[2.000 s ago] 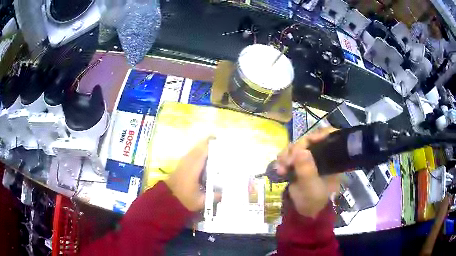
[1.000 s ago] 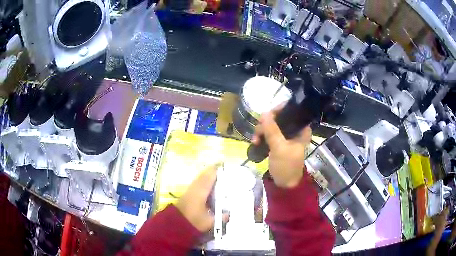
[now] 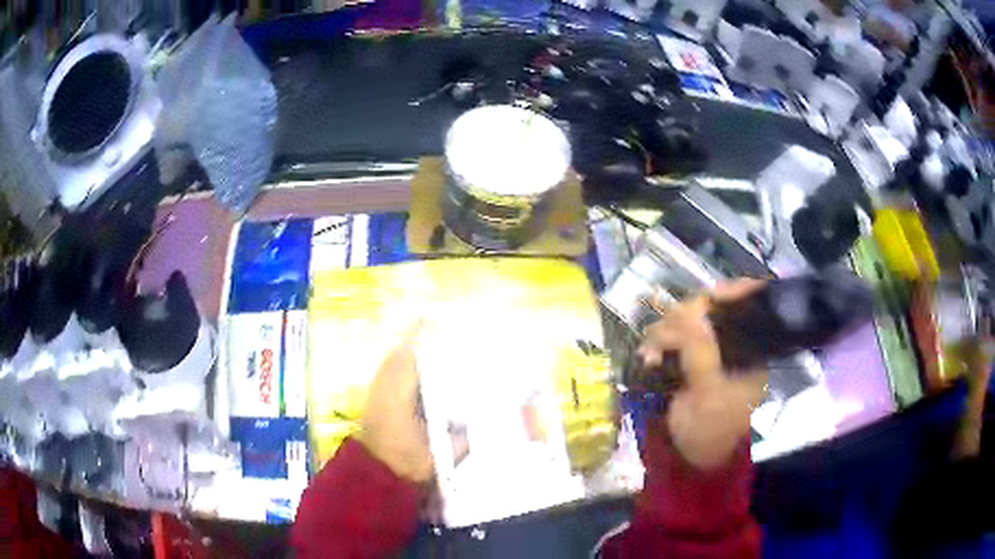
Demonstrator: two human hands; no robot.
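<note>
A white housing (image 3: 491, 382), overexposed, lies on the yellow pad (image 3: 360, 295) in front of me. My left hand (image 3: 395, 409) holds the housing at its left side. My right hand (image 3: 698, 377) grips the thick black electric screwdriver (image 3: 791, 317) to the right of the pad, over the metal screw feeders (image 3: 660, 273). The screwdriver lies roughly level, clear of the housing. Its bit is blurred and I cannot make it out.
A tin can (image 3: 506, 180) stands on brown board behind the pad. White units with black domes (image 3: 164, 339) line the left. A bag of small parts (image 3: 235, 131) hangs at rear left. Dark modules (image 3: 644, 120) lie on the belt. A yellow bin (image 3: 906, 246) is far right.
My right hand has moved with the screwdriver from above the housing, near the can, to the right over the feeders. My left hand stays on the housing. The view has shifted.
</note>
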